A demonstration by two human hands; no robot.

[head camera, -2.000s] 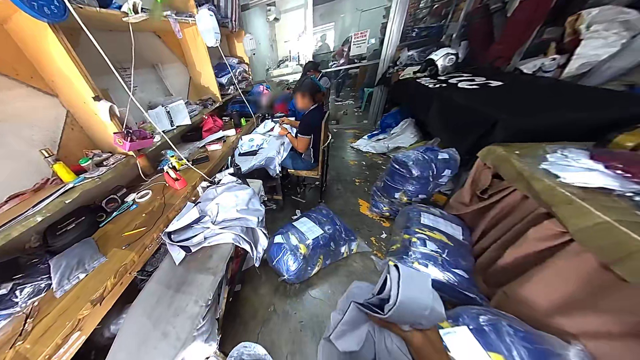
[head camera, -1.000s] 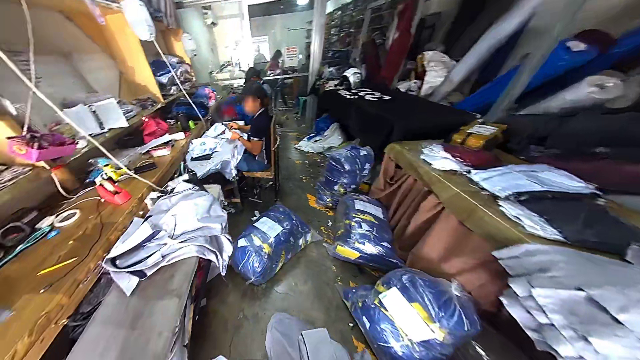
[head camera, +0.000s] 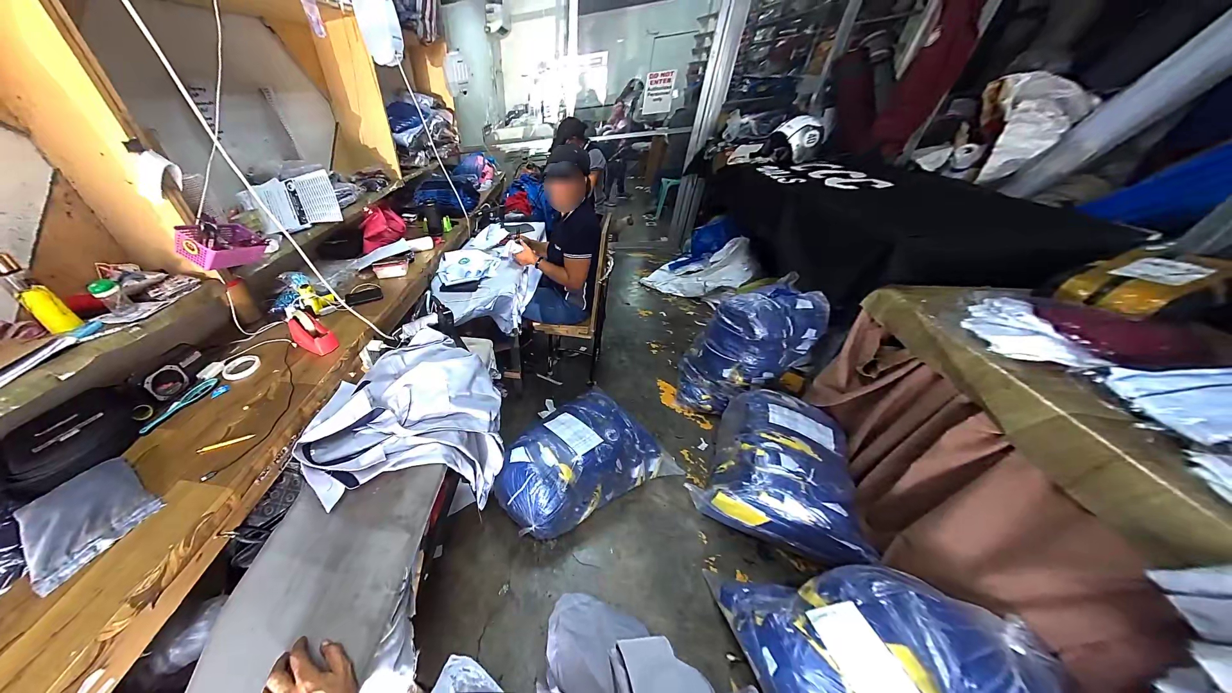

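My left hand [head camera: 310, 669] rests at the bottom edge on a long grey board [head camera: 322, 568], its fingers slightly bent and nothing seen in them. My right hand is out of view. Folded grey cloth [head camera: 621, 650] shows at the bottom centre; what supports it is hidden. On the board's far end lies a crumpled light-grey garment with dark trim [head camera: 409, 409]. Just right of the board, a clear plastic bag of blue and yellow cloth [head camera: 577, 462] sits on the floor.
Several similar bags [head camera: 784, 472] line the right side, beside a cloth-draped table [head camera: 1020, 404]. At left runs a wooden workbench [head camera: 221, 491] with a red tape dispenser [head camera: 313, 332] and scissors [head camera: 183, 404]. Ahead, a person [head camera: 568, 241] sits on a chair, handling pale cloth.
My left hand has come into view on the board. Two seconds ago a hand was at the grey cloth at bottom right; now only the cloth shows, lower in view.
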